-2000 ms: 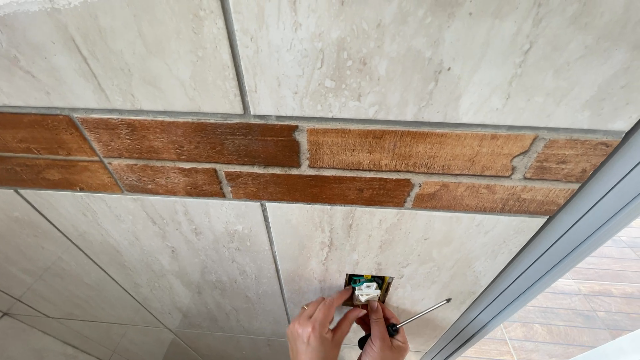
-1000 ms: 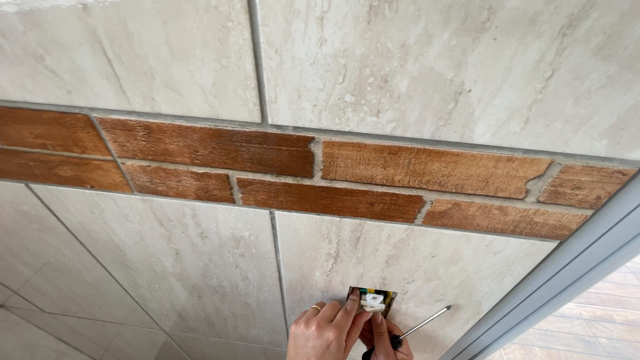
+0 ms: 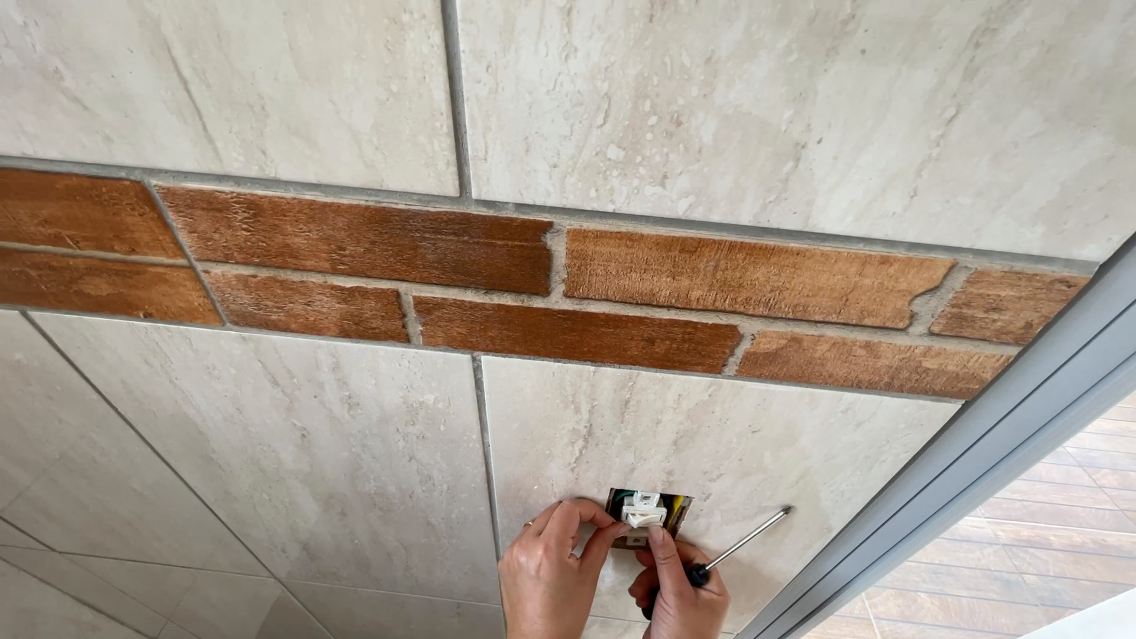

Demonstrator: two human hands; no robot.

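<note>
A white plastic switch module (image 3: 644, 511) sits at the opening of a wall box (image 3: 682, 510) cut into a beige tile; green and yellow wires show behind it. My left hand (image 3: 557, 559), with a ring on one finger, touches the module's lower left side with thumb and fingertips. At its lower right, the thumb of my right hand (image 3: 682, 586) presses near the module. The same hand holds a screwdriver (image 3: 745, 540) with a black handle in its curled fingers, the steel shaft pointing up and right. Part of the handle is hidden by the fingers.
Large beige tiles (image 3: 266, 444) cover the wall, with a band of brown brick-look tiles (image 3: 754, 275) above the box. A grey metal frame (image 3: 976, 444) runs diagonally at the right. Beyond it lies a tiled floor (image 3: 1021, 532).
The fingers of both my hands have shifted around the module, and more of its white front shows now than one second ago. The screwdriver stays in my right hand.
</note>
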